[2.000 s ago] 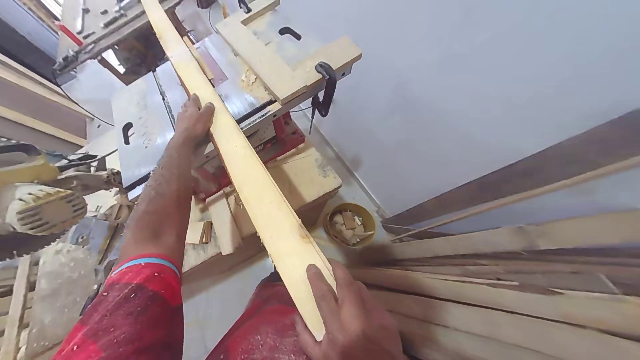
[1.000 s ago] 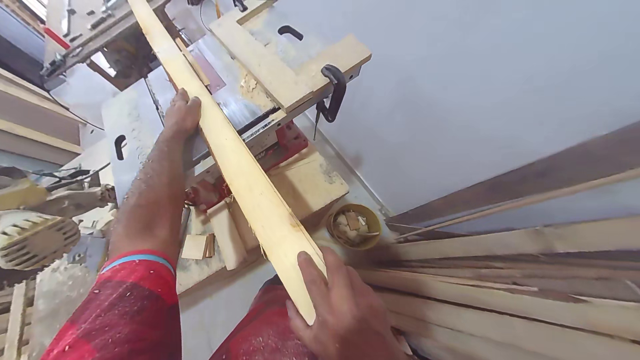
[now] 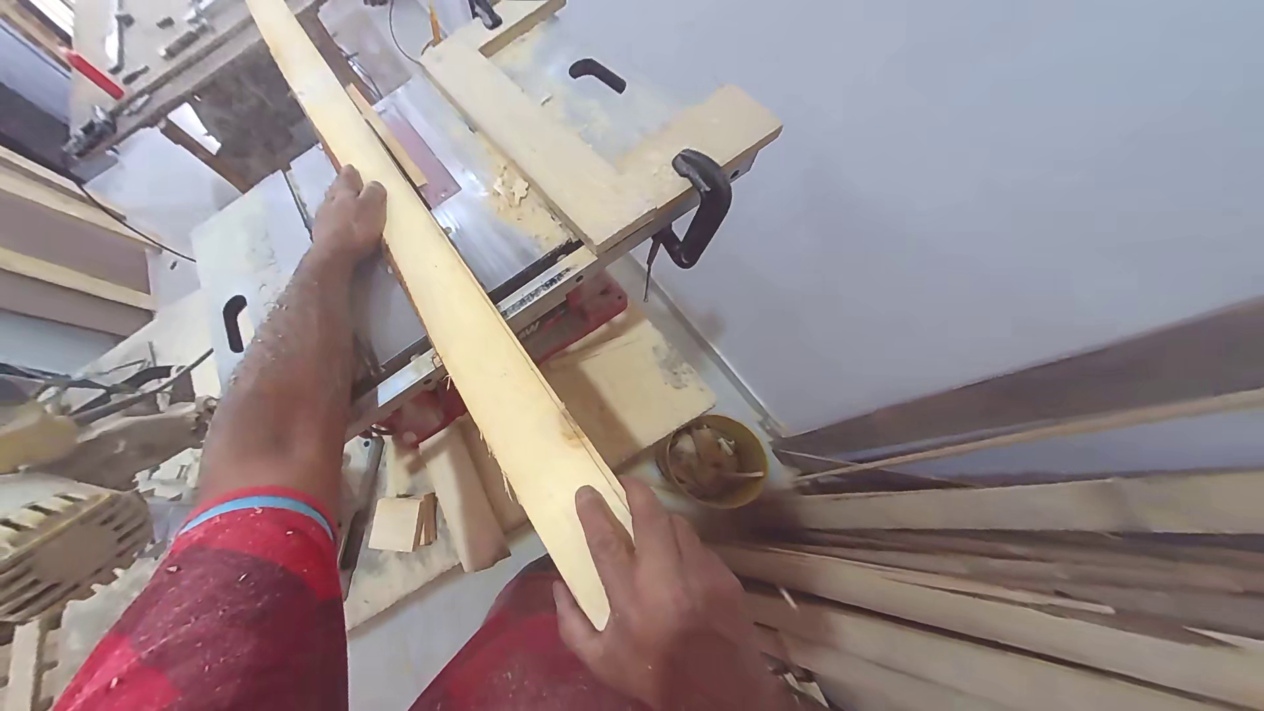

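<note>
A long pale wooden board [image 3: 454, 306] runs from the top left down to the lower middle, lying across the metal top of a table saw [image 3: 494, 232]. My left hand [image 3: 349, 215] rests against the board's left edge over the saw top, its fingertips on the edge. The near, tapered end of the board is gripped by my right hand [image 3: 657, 592], thumb on the left side and fingers over the top face. To the right of the board, a wooden fence [image 3: 553, 148] lies on the machine top, with a black clamp [image 3: 703, 202] at its corner.
A yellow bucket [image 3: 713, 462] of wood scraps stands below the saw. Long boards [image 3: 968, 583] are stacked at the lower right. A small wood block [image 3: 398, 523] lies on the bench shelf. At the left edge is a dusty power tool [image 3: 74, 553], and another machine table [image 3: 188, 59] stands at the top left.
Both hands keep hold of the board in much the same places. The view has shifted slightly; no other plain change shows.
</note>
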